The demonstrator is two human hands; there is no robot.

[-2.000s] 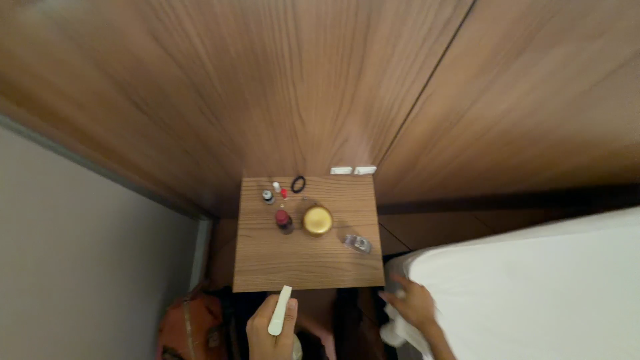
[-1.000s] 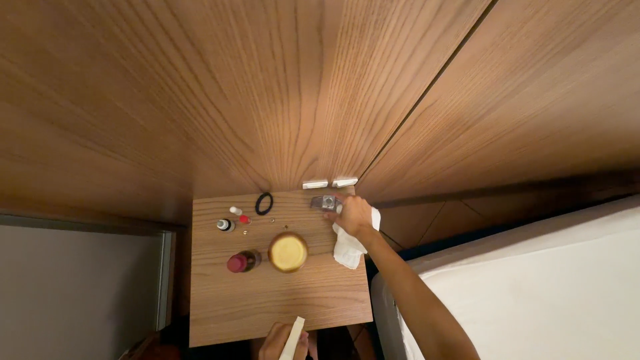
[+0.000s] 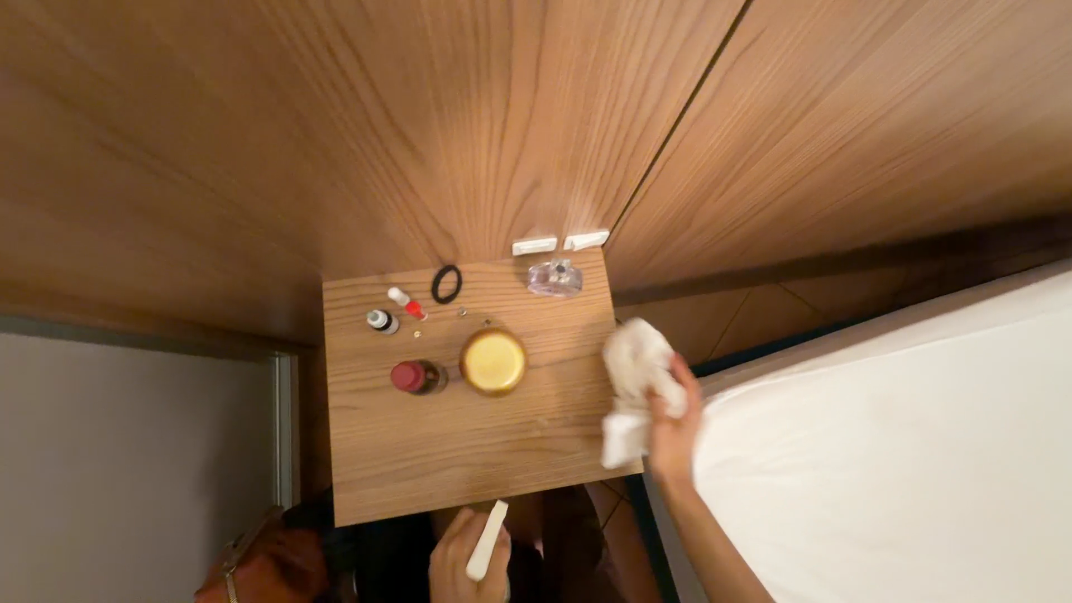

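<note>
My right hand (image 3: pixel 677 427) grips a crumpled white cloth (image 3: pixel 638 368) at the right edge of a small wooden table (image 3: pixel 469 452). Below the front edge, my left hand (image 3: pixel 469 553) holds a slim off-white object (image 3: pixel 487 540), its kind unclear. A clear glass bottle (image 3: pixel 554 278) lies at the table's back right corner. Near the middle is a round jar with a yellow top (image 3: pixel 494 362), beside a dark bottle with a red cap (image 3: pixel 417 377). Farther back are a black hair tie (image 3: pixel 446 285), a small white-capped red tube (image 3: pixel 407 303) and a small bottle (image 3: pixel 383 321).
Wood panels with two white switches or sockets (image 3: pixel 534 246) rise behind the table. A bed with a white sheet (image 3: pixel 904 435) stands to the right. At lower left are a grey panel (image 3: pixel 126 452) and a brown leather bag (image 3: pixel 276 561). Tiny loose pieces lie on the tabletop.
The glass bottle, near the right front two seconds ago, is now at the back right. My right hand has let it go and drawn back to the table's right edge with the cloth.
</note>
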